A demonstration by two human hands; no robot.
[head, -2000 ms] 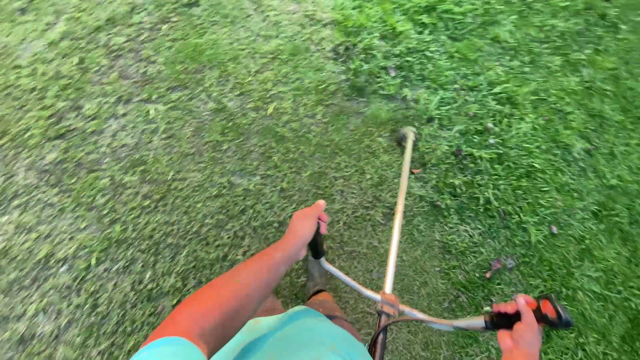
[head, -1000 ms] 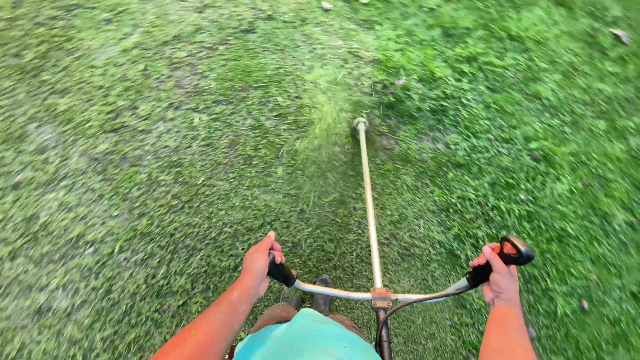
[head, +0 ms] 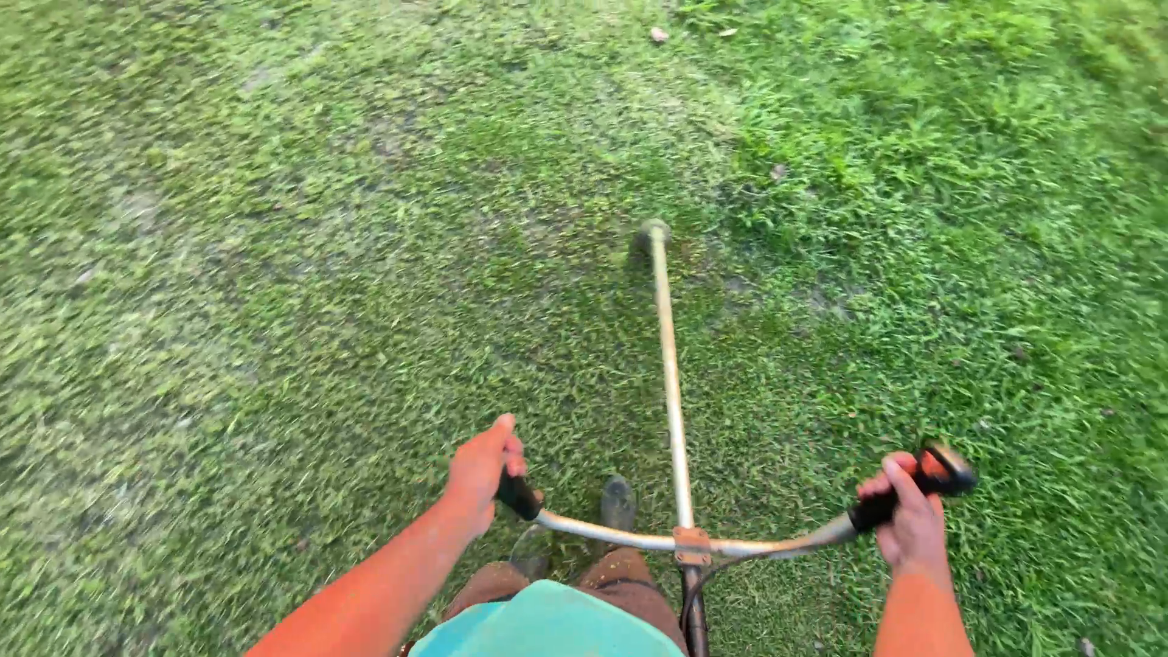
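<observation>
My left hand is closed around the black left grip of a brush cutter's handlebar. On the other side, my right hand holds the black right grip, which carries an orange and black control piece at its end. An orange-brown clamp joins the bar to the long pale shaft. The shaft runs forward to the cutting head, low at the grass; the cutter itself is blurred and cannot be made out. A dark cable hangs from the bar beside the clamp.
Short, cut-looking grass spreads across the left and middle. Taller, brighter grass stands on the right. A few small pale bits, perhaps leaves, lie ahead. My boot is just behind the handlebar, left of the shaft.
The shaft swung left between the first two frames, and now leans slightly less upright, with its head near the taller grass's edge. Grass clippings sprayed one second ago no longer show. Both hands keep their grips.
</observation>
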